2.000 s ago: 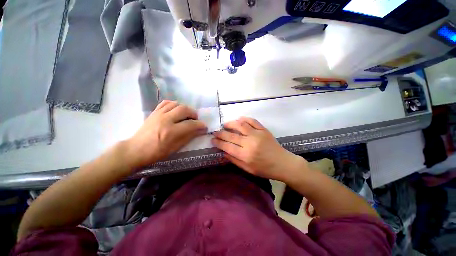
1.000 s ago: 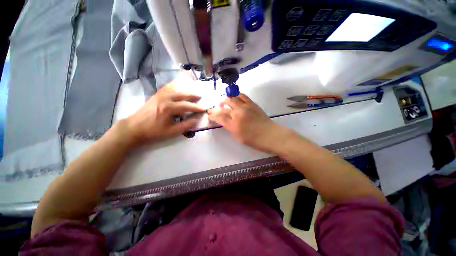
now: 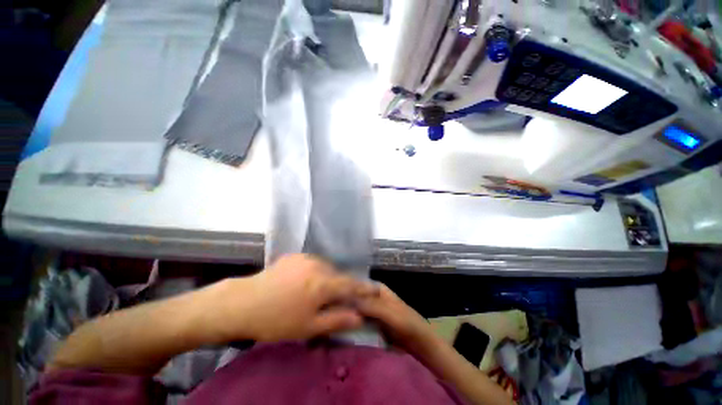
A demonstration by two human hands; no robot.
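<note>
A long grey fabric panel (image 3: 336,174) lies over the white table left of the needle and hangs over the front edge toward me. My left hand (image 3: 313,297) is closed on its near end, in front of my shirt. My right hand (image 3: 384,304) is beside it, partly hidden behind my left hand and blurred, so its fingers cannot be made out. The white sewing machine (image 3: 427,55) stands behind, with its needle area brightly lit.
Other grey panels (image 3: 119,103) lie at the table's left. Thread snips (image 3: 516,187) and a blue stick (image 3: 579,194) lie right of the needle. Below the table edge are a black phone (image 3: 472,343), a white sheet (image 3: 617,324) and crumpled grey cloth (image 3: 67,312).
Both hands have moved from near the needle to below the table's front edge, drawing the grey fabric toward me. The head view has shifted.
</note>
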